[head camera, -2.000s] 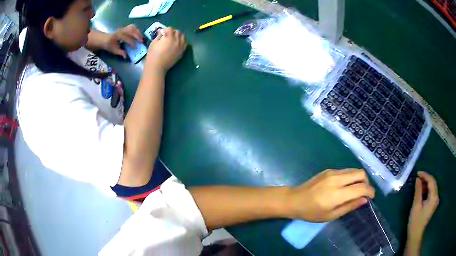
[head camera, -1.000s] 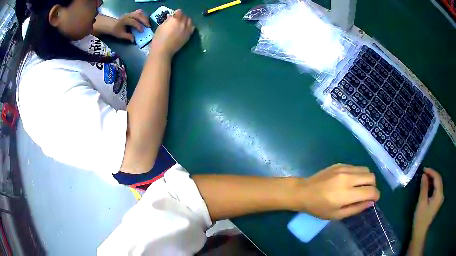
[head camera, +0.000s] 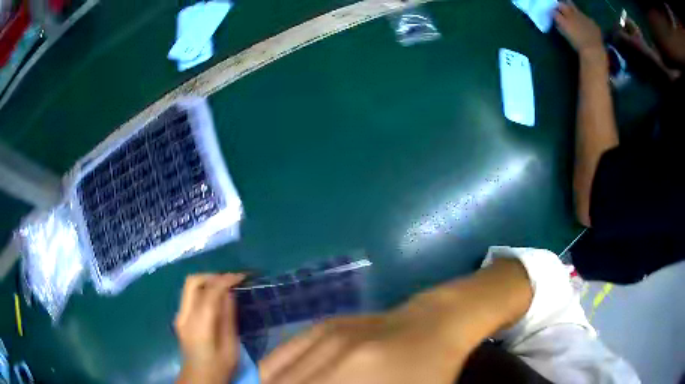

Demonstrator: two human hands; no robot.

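Observation:
A clear working sheet with dark lens pieces (head camera: 300, 295) lies low in the middle, its bright edge turned up. My left hand (head camera: 206, 326) is at the sheet's left end, fingers closed on its edge. A pale blue phone back cover (head camera: 246, 367) shows only in part between my hands at the bottom. My right hand (head camera: 342, 349) is blurred and reaches in from the right, over the lower side of the sheet; its fingertips are hidden or blurred, so what it holds cannot be told.
A stack of full lens sheets (head camera: 146, 187) lies left, beside whitish plastic film (head camera: 52, 255) and a grey post (head camera: 26, 176). Blue covers (head camera: 197, 34) lie beyond the pale strip. A small clear bag (head camera: 415, 28) and a cover (head camera: 517, 88) lie farther off. A neighbour's arm (head camera: 597, 135) is at right.
The view has swung to the right, so the stack now shows at left and another worker at right. My right hand has come across towards my left hand and the sheet.

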